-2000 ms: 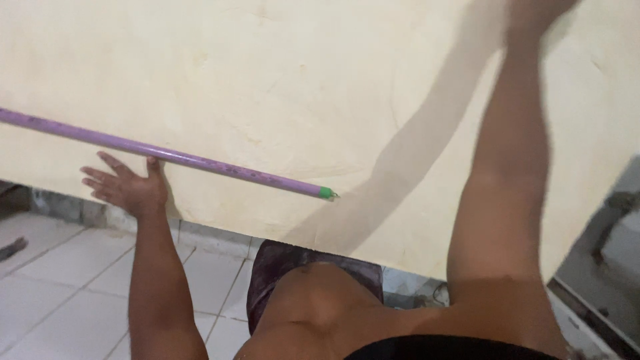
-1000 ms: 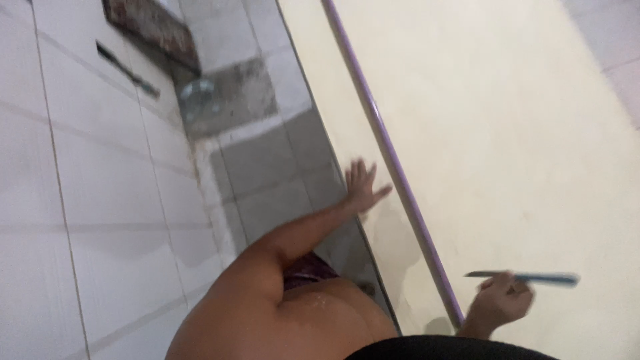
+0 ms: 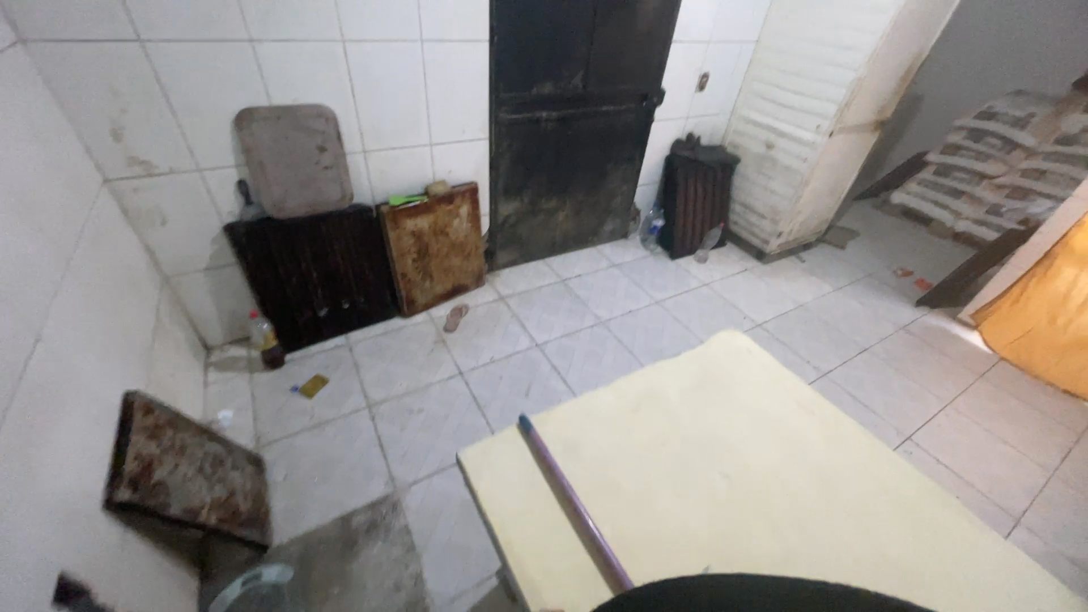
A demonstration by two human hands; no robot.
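Neither of my hands shows clearly; at most a sliver of skin touches the bottom edge beside the table. A sheet of pale yellow dough or similar smooth covering lies over the table [image 3: 765,476], reaching its edges. Along the table's left side rests a purple pole [image 3: 578,510] with a blue-green tip, running from the near edge toward the far left corner. A dark rounded shape at the bottom hides the near end of the pole and part of the table. The knife is out of view.
Rusty metal trays [image 3: 435,251] lean against the tiled wall, near a black metal door [image 3: 574,127]. A plastic bottle [image 3: 268,340] stands at the left, a sandal [image 3: 456,318] lies on the tiled floor, and stacked sacks [image 3: 990,161] are at the back right.
The view has swung up toward the room. My left hand, open beside the pole a second ago, and my right hand with a knife have left clear view.
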